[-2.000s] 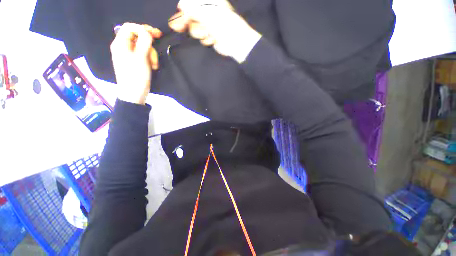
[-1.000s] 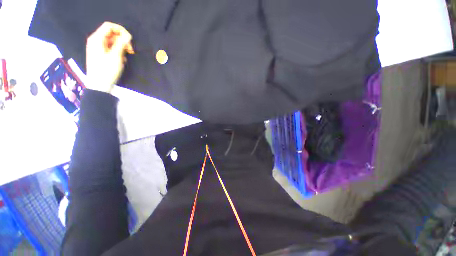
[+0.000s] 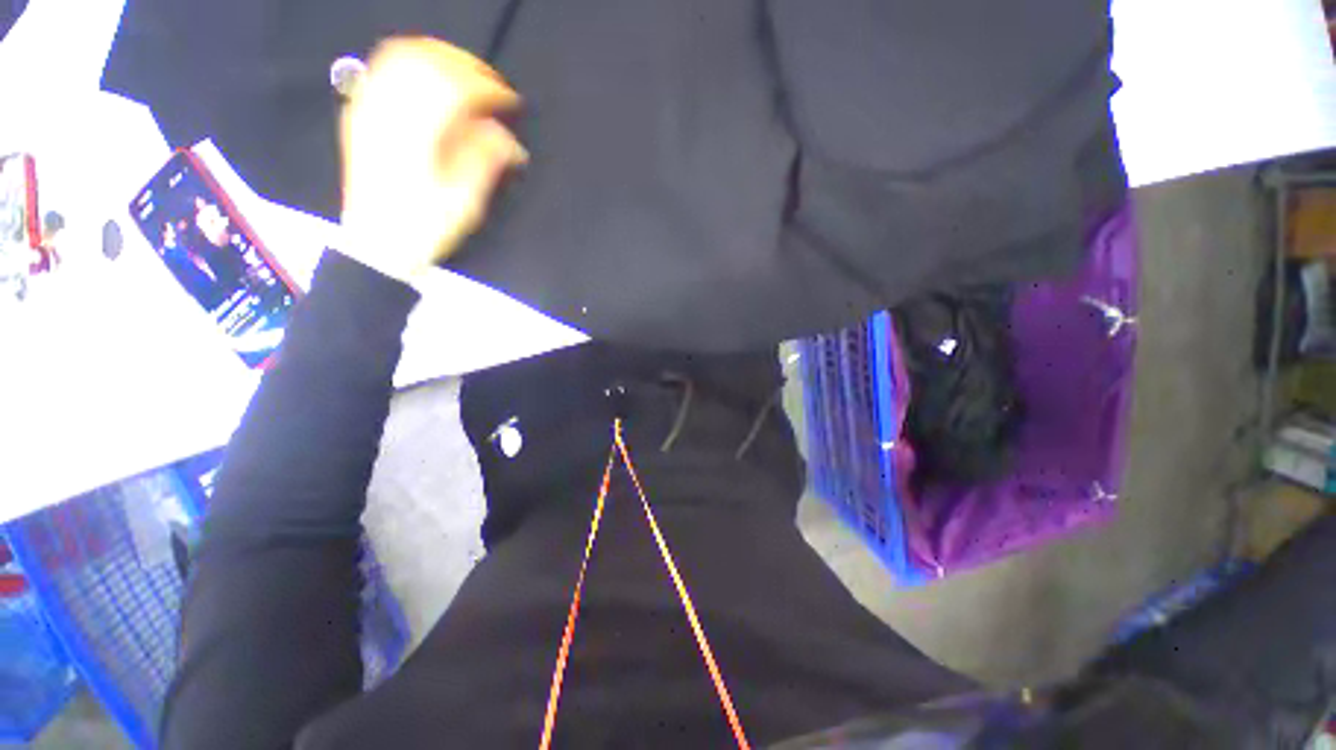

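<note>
A large black cloth garment [image 3: 659,176] is spread over the white table. My left hand [image 3: 425,147] is on the left part of the garment, back of the hand up. Its fingers are curled and blurred, and I cannot tell if they pinch anything. A small silvery disc, perhaps a button [image 3: 347,73], shows beside the upper left of the hand. No gold disc shows now. My right hand is out of the picture; only its dark sleeve shows at the lower right. No needle or thread can be made out.
A red-edged smartphone [image 3: 220,257] lies left of my hand on the white table [image 3: 117,396]. A grey disc [image 3: 112,238] and a red-handled item [image 3: 32,213] are further left. A blue crate [image 3: 850,440] with purple lining [image 3: 1062,396] holds black items. Another blue crate [image 3: 110,586] stands lower left.
My left hand has moved right, over the spot where a gold disc showed a second ago. My right hand was on the cloth two seconds ago and has since left the picture.
</note>
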